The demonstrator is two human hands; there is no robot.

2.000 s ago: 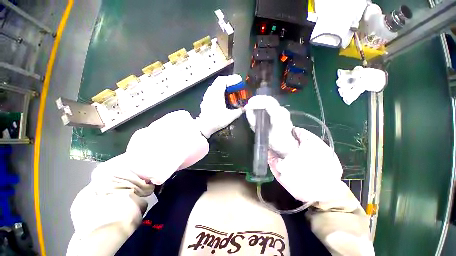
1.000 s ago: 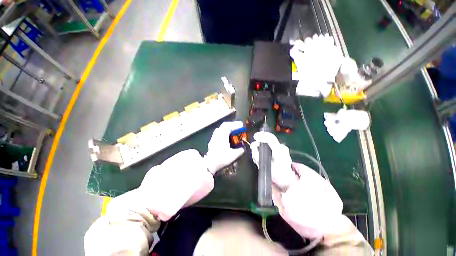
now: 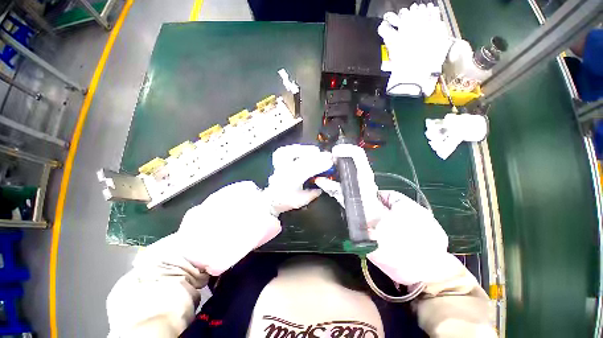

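Note:
My left hand [image 3: 294,178], in a white glove, holds a wound coil [image 3: 322,177] with a blue body and orange windings, mostly hidden by the fingers. My right hand [image 3: 360,181], also gloved, holds the long grey dispensing syringe [image 3: 352,201], its tip pointing away from me and its green cap [image 3: 360,246] towards me. The fingers of my right hand also touch the coil. The coil fixture [image 3: 215,147], a long silver bar with a row of yellow blocks and end brackets, lies diagonally on the bench at the left.
Dark waiting coils [image 3: 373,119] sit before the black box [image 3: 355,49] beyond my hands. White spare gloves [image 3: 418,49], a bottle [image 3: 468,65] in a yellow tray [image 3: 456,97] and a crumpled white glove or cloth [image 3: 455,134] lie at the right. A clear air hose [image 3: 404,181] loops beside my right hand.
My hands have closed together around the coil, now more hidden than before. The syringe's capped end has swung rightwards. The camera view has shifted too.

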